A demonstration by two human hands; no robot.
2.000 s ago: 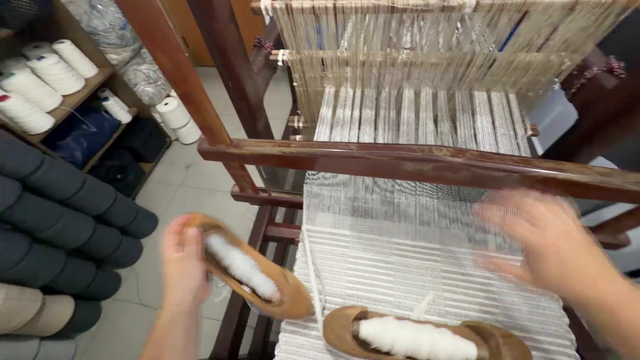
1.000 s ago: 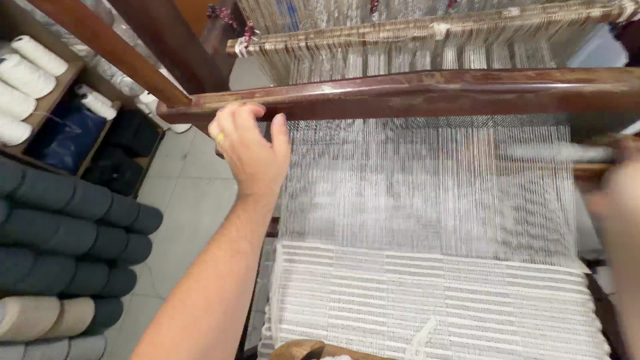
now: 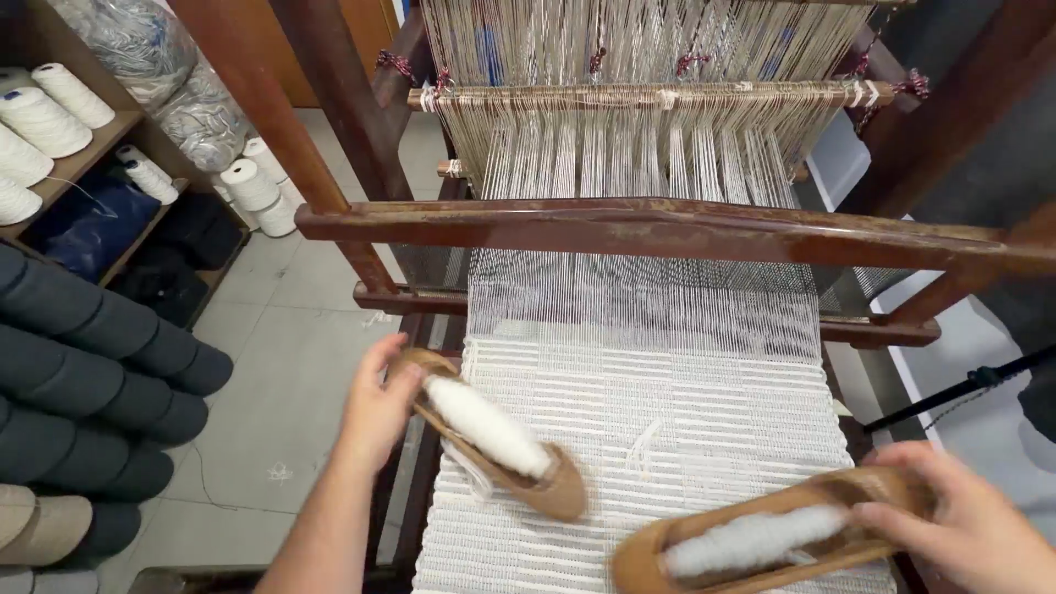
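My left hand [image 3: 384, 404] grips the upper end of a wooden boat shuttle [image 3: 565, 487] wound with white yarn, held over the left edge of the woven cloth. At the lower right, my right hand [image 3: 932, 503] holds the end of a second wooden boat shuttle [image 3: 639, 561], loaded with thinner-looking white yarn. Both shuttles are slightly blurred. Beneath them lies the white and grey ribbed cloth [image 3: 569, 412] on the loom. Fine warp threads [image 3: 643, 305] run from it under the wooden beater bar [image 3: 627, 231].
String heddles [image 3: 660, 49] hang behind the beater bar. White yarn cones [image 3: 45, 124] fill shelves at the left, above stacked dark yarn cones [image 3: 74, 330]. Loom posts [image 3: 272, 107] rise on the left. A black rod [image 3: 949, 396] crosses the right side.
My left hand has left the beater bar and now holds a shuttle. My right hand, blurred at the right edge a second ago, holds the other shuttle. The beater bar stands farther from the cloth's edge.
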